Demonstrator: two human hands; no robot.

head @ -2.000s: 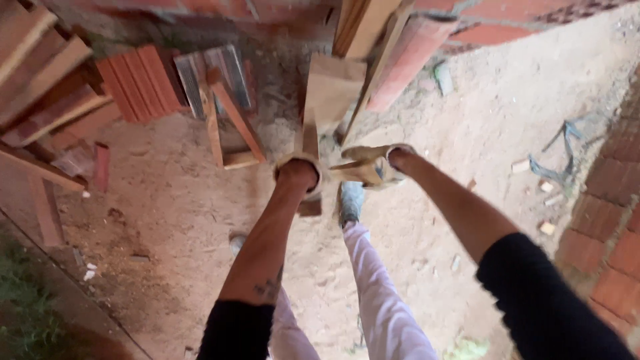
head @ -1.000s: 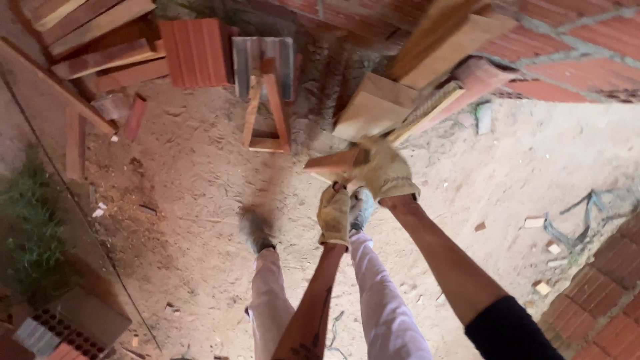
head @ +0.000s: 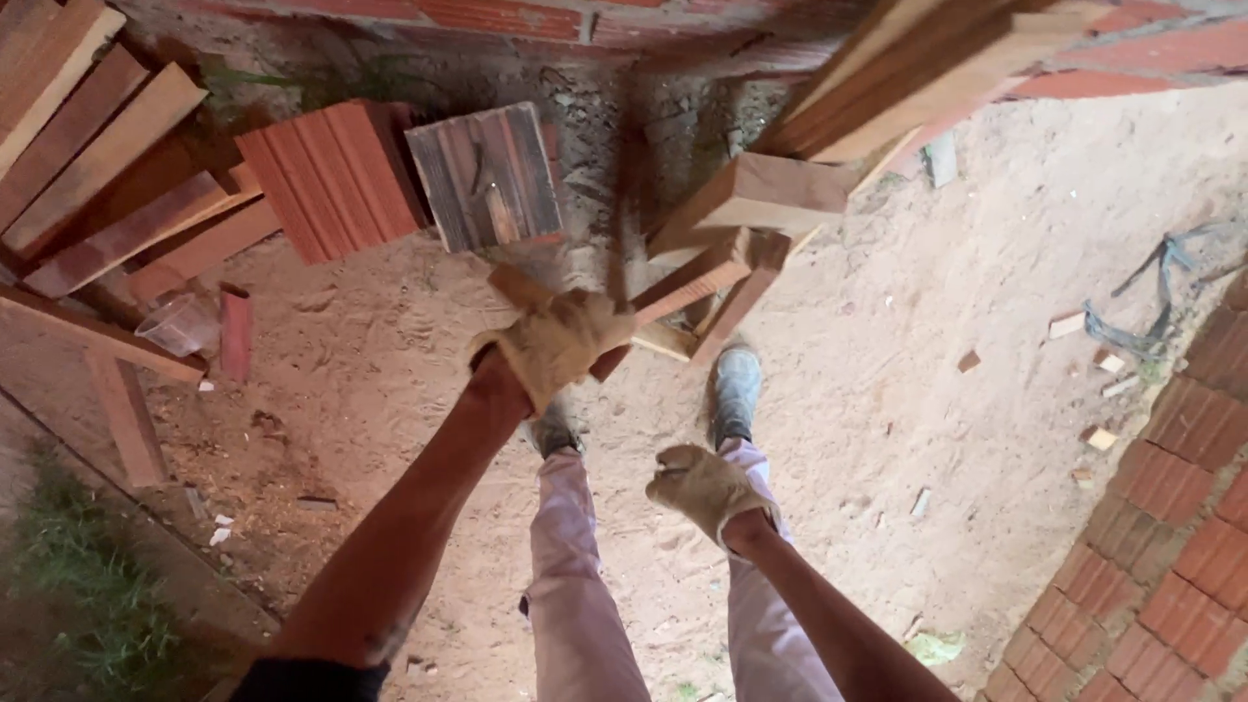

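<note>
My left hand [head: 564, 341], in a tan work glove, is closed around a short wooden piece [head: 517, 287] that sticks out on both sides of the fist. Just right of its fingers is a narrow triangular wooden frame [head: 729, 310]; whether the hand touches it, I cannot tell. The frame's narrow end lies against a thick wooden block [head: 795, 185]. My right hand [head: 710, 492], gloved too, is curled over my right shin, with nothing visible in it.
Long boards [head: 907, 88] lean by the brick wall [head: 517, 18]. Left of my hands stand a ridged red brick [head: 331, 180] and a dark, weathered block [head: 486, 175], beside stacked lumber [head: 107, 146]. Stacked bricks [head: 1121, 546] edge the lower right, near a tangled strip [head: 1160, 302].
The triangular frame, earlier in front of the weathered block, is now farther right by the thick wooden block. My right hand has come away from the wood and drawn back; my left hand has reached forward.
</note>
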